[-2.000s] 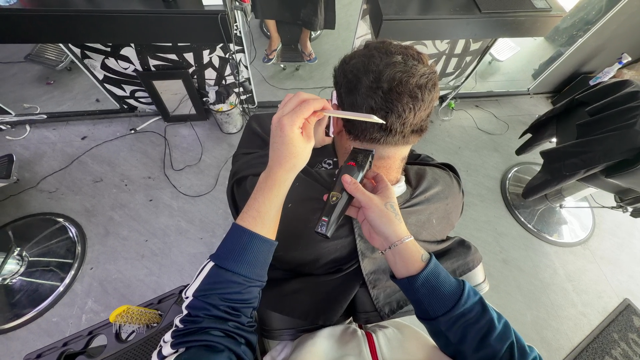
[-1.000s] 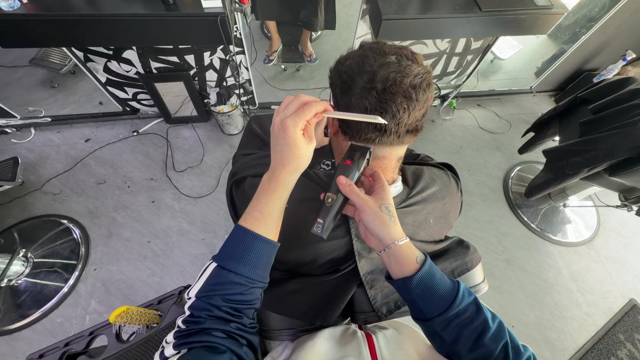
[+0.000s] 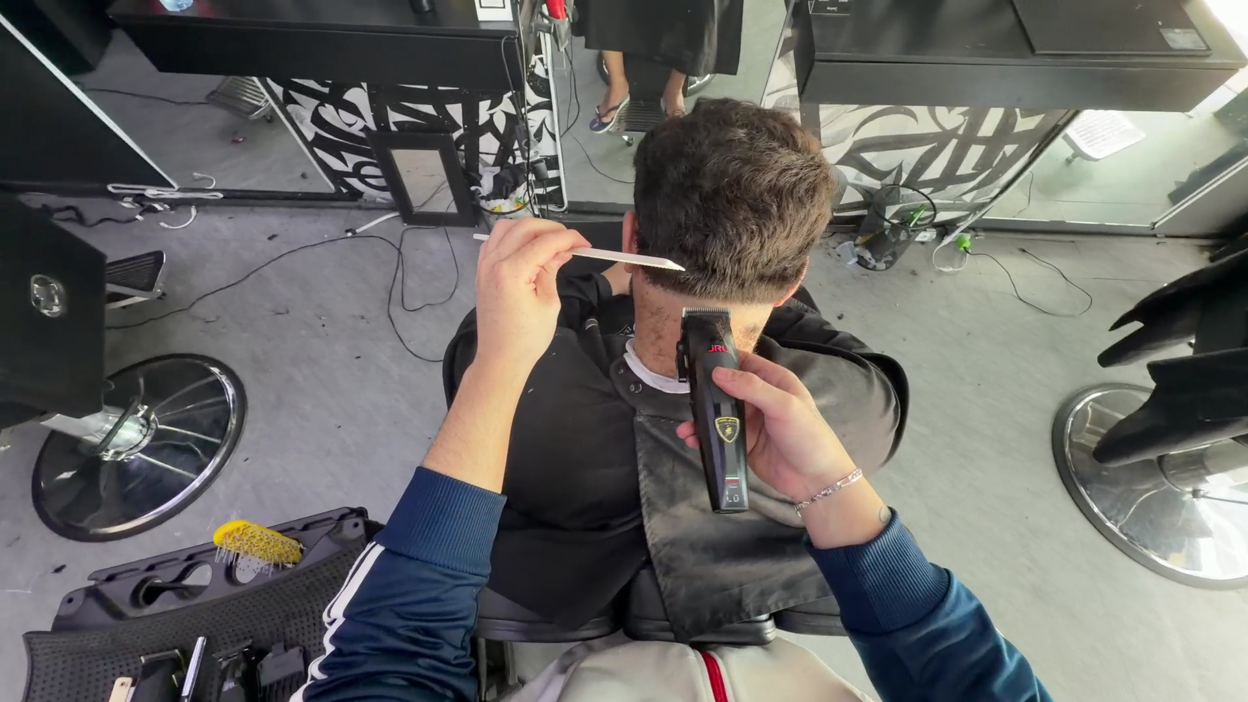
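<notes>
A seated person in a black barber's cape (image 3: 585,439) has their back to me, with short dark hair (image 3: 731,195) and a shaved band low at the nape. My left hand (image 3: 522,283) pinches a pale comb (image 3: 629,258), whose toothed tip lies across the hair at the back left of the head. In my right hand (image 3: 780,419) is a black cordless hair clipper (image 3: 720,419), held upright with its blade up at the nape, just below the hairline. Most of my right fingers are hidden behind the clipper.
A black tool tray (image 3: 292,604) at lower left carries a yellow brush (image 3: 257,543) and more clippers. Round chrome chair bases stand left (image 3: 141,448) and right (image 3: 1160,487). Black counters (image 3: 975,58) and mirrors line the front. A cable (image 3: 263,263) runs over the floor.
The view has shifted, and the head shows more upright. The clipper has turned from a slant to nearly upright, its blade still at the nape. Both hands keep hold of their tools.
</notes>
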